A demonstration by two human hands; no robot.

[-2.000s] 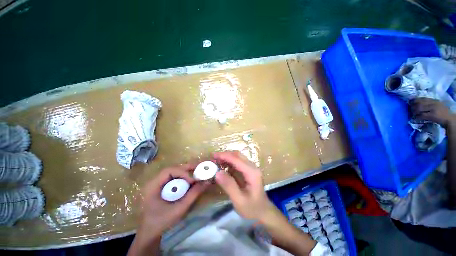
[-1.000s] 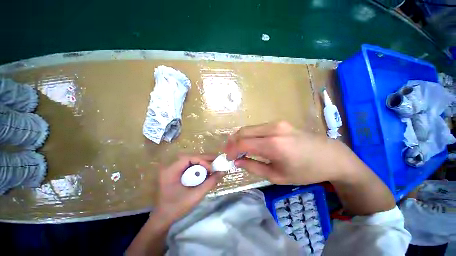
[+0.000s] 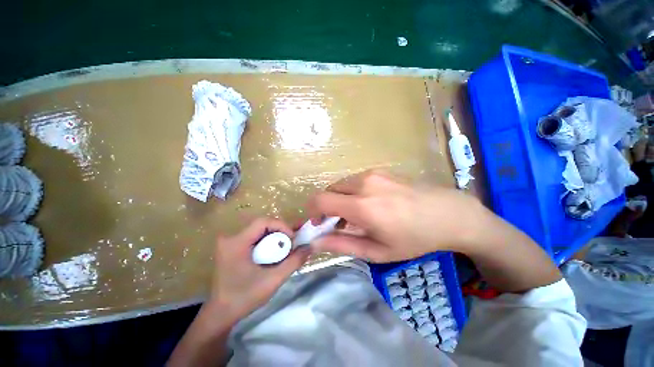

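Note:
My left hand (image 3: 252,265) is closed around a white part with an oval end (image 3: 272,248) that has a small dark hole and faces up. A second small white piece (image 3: 314,231) lies between my two hands, tilted and partly hidden by fingers. My right hand (image 3: 380,218) pinches its right side; a small dark spot shows at these fingertips. A grey-white hollow casting (image 3: 214,140) lies on the tan bench (image 3: 366,129) beyond my hands, its open end towards me.
Stacked castings (image 3: 18,193) are at the far left. A glue bottle (image 3: 460,152) lies beside the large blue crate (image 3: 502,136), which holds castings and white sheeting. A smaller blue crate (image 3: 461,287) of small pieces is below the bench edge. The green belt (image 3: 215,32) runs behind.
My right hand has turned over and now covers much of the second white piece, which has tilted from facing up. The other person's hand has left the large blue crate. The view has shifted.

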